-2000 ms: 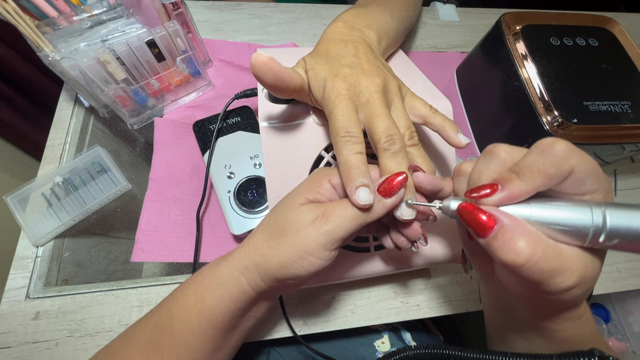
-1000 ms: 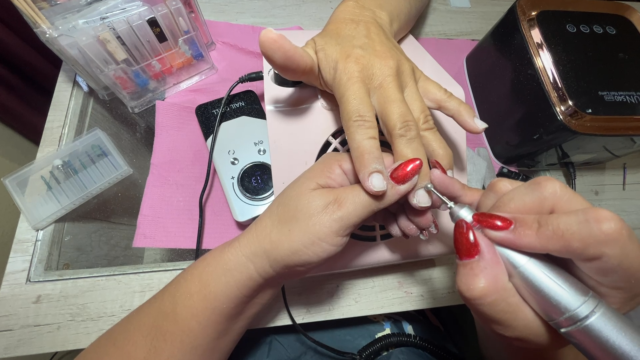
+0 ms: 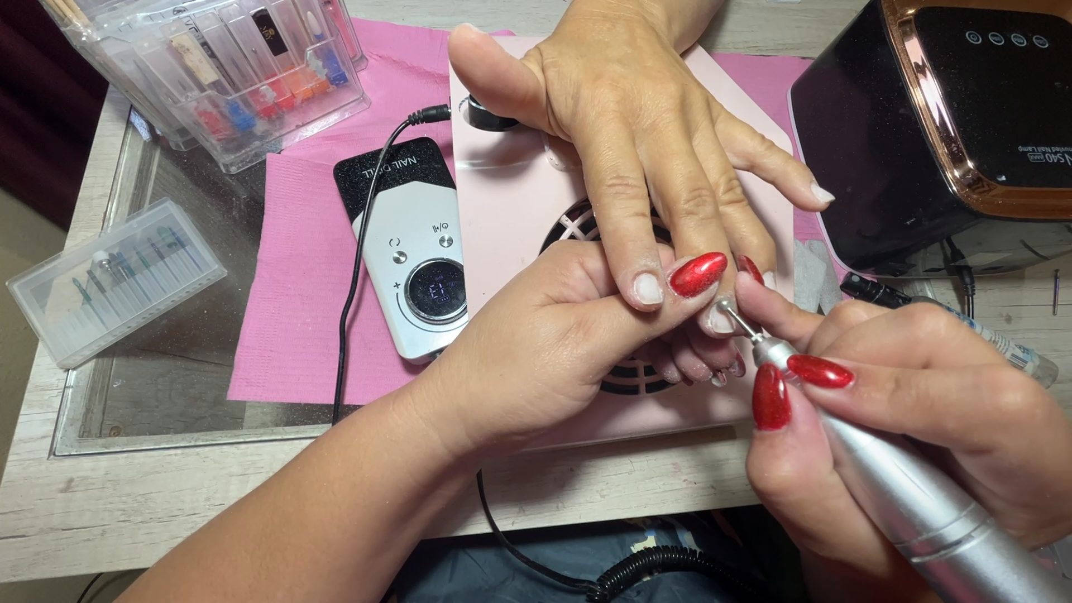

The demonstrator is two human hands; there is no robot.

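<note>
My left hand (image 3: 578, 335), with red nails, grips a finger of another person's hand (image 3: 645, 109) from below, thumb on top near the fingertip. That hand lies palm down over a pink nail dust collector (image 3: 511, 209) with a round black fan grille. In my right hand (image 3: 904, 402) is a silver electric nail drill handpiece (image 3: 904, 494), held like a pen. Its small round bit (image 3: 725, 307) is at the nail of the held finger; whether it touches cannot be told. A white and black nail drill control unit (image 3: 406, 260) lies left of the collector.
A black and copper nail lamp (image 3: 879, 142) stands at right, a dark pen-like tube (image 3: 879, 291) below it. At left are a clear organizer (image 3: 251, 100) and a plastic case of drill bits (image 3: 117, 280). A black cable (image 3: 347, 310) crosses the pink towel (image 3: 293, 251).
The drill handpiece has swung from nearly level to a steep slant, its rear end now lower. My left hand keeps its grip on the other person's finger. The view has shifted slightly.
</note>
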